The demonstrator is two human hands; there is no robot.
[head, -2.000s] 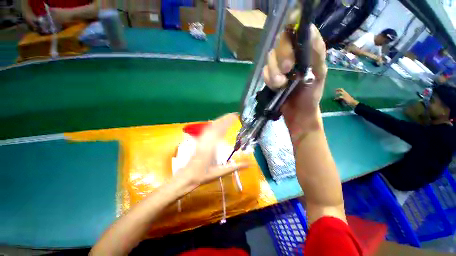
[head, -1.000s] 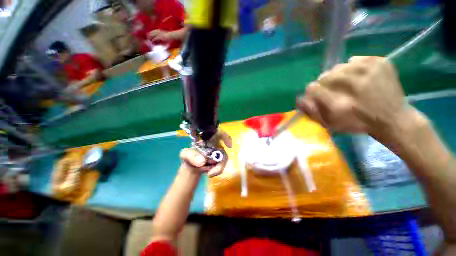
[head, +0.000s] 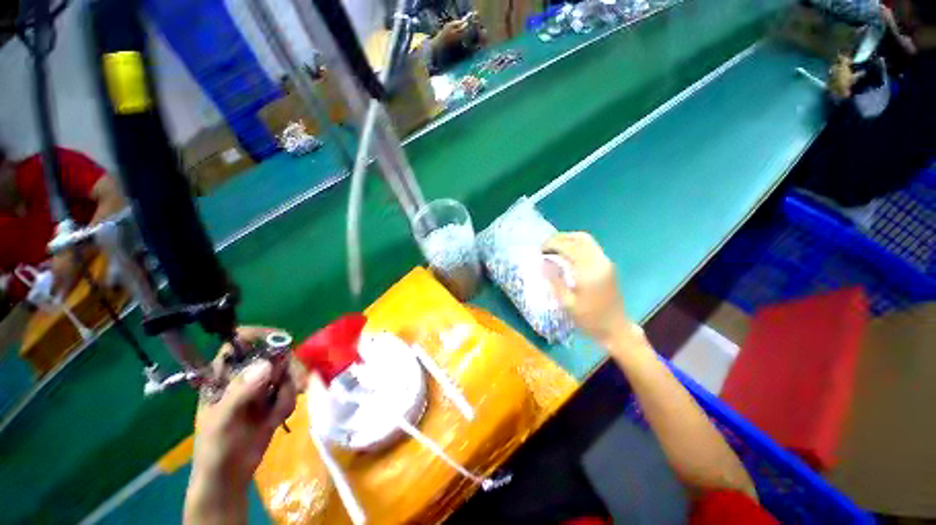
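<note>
The white round appliance body (head: 382,398) with its red spout (head: 334,347) lies on the orange-wrapped fixture (head: 467,359). White straps trail from the body over the wrap. My left hand (head: 246,385) is closed around the lower end of the powered screwdriver (head: 164,195), left of the body. The tool's tip is mostly hidden by my fingers. My right hand (head: 590,292) is at the bag of screws (head: 525,267), with curled fingers over its right side. Whether the fingers hold the bag or any screws cannot be told.
A clear cup of screws (head: 449,241) stands between the fixture and a metal post. The green conveyor belt (head: 308,251) runs behind. A blue crate (head: 765,441), a red sheet (head: 795,374) and cardboard are at the right. A person in red (head: 62,185) is at the left.
The view has turned and shifted. My right hand has moved from beside the red spout to the bag of screws. My left hand remains at the lower end of the screwdriver.
</note>
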